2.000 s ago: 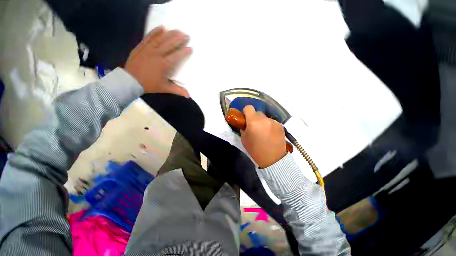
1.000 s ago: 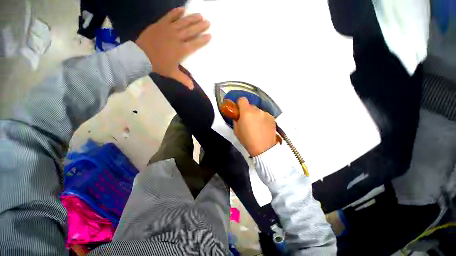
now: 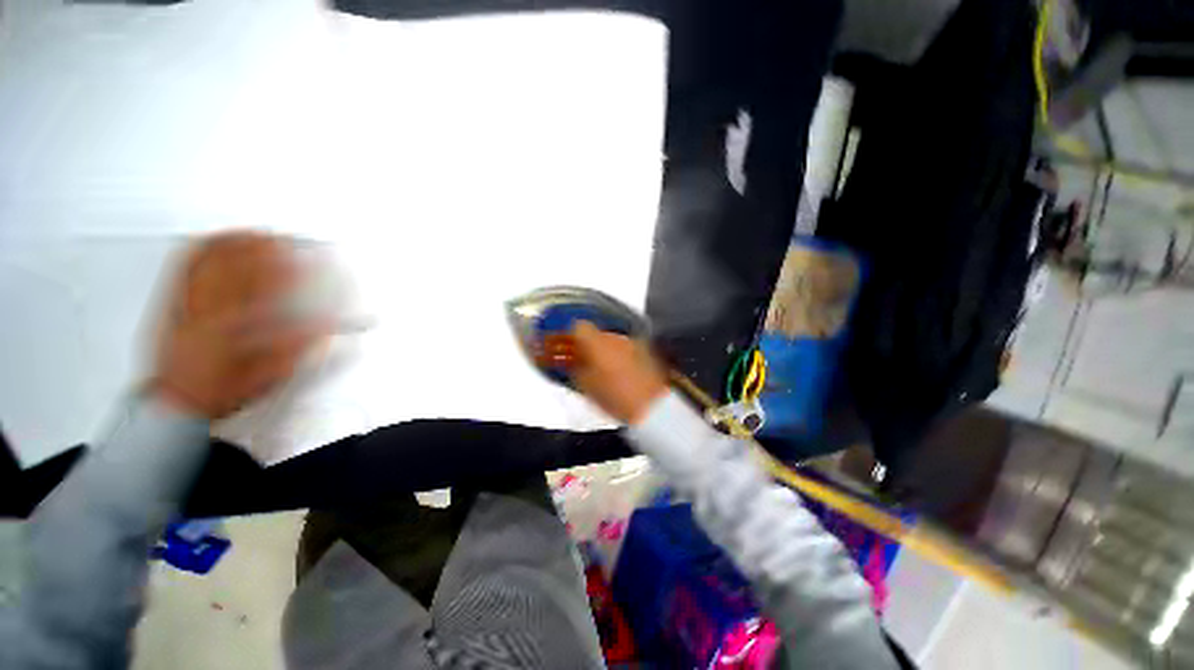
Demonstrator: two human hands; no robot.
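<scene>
A large white fabric panel (image 3: 458, 157) lies flat on the black pressing cloth (image 3: 714, 249). My right hand (image 3: 613, 370) is closed around the orange-brown handle of the steam iron (image 3: 576, 314), whose soleplate rests on the panel near its right edge, tip pointing left. My left hand (image 3: 236, 321) is over the left part of the panel, blurred; whether it touches or pinches the fabric cannot be told. The yellow hose (image 3: 904, 530) trails from the iron to the lower right.
A blue rest pad with a tan top (image 3: 809, 295) stands right of the table. Yellow and green loops (image 3: 746, 376) and a small white roll (image 3: 742, 418) lie by the right edge. A blue crate (image 3: 674, 576) is below on the floor.
The view has swung to the right. The panel now lies squarer to me, the iron is near its right edge, and my left hand has moved from its edge onto the fabric area.
</scene>
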